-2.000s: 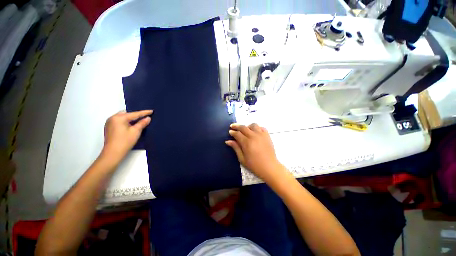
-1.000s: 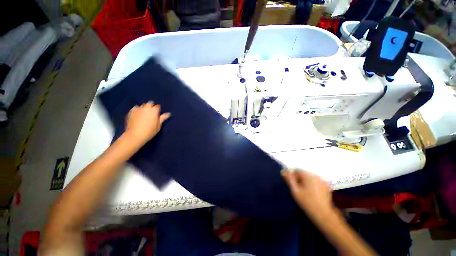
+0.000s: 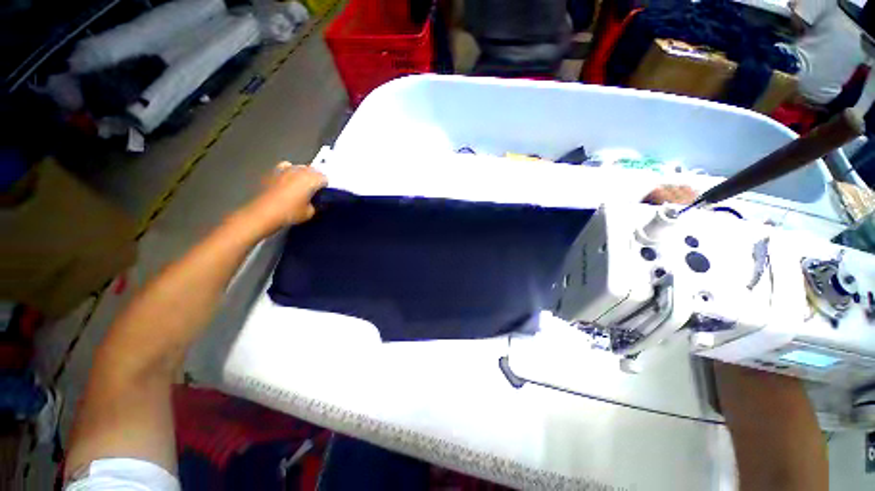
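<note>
The dark navy cut panel (image 3: 432,264) lies flat on the white sewing table (image 3: 317,360), left of the machine head (image 3: 624,264). Its right end passes behind the head. My left hand (image 3: 299,192) grips the panel's far left corner, with the fingers closed over the cloth. My right forearm reaches under the machine arm. Only a small part of my right hand (image 3: 672,195) shows behind the head, and its fingers and anything in them are hidden. A small dark strip (image 3: 511,372) lies in front of the panel, near the presser foot (image 3: 597,334).
A pale blue trough (image 3: 566,120) runs behind the table with small scraps in it. A brown rod (image 3: 782,158) rises beside the machine head. A red crate (image 3: 384,48) stands beyond the trough. A dark heap lies on a carton (image 3: 681,69) at the back right.
The panel has turned and moved to the back left, its long side now across the table. My left hand moved to its far corner. My right hand went behind the head. The view swung left.
</note>
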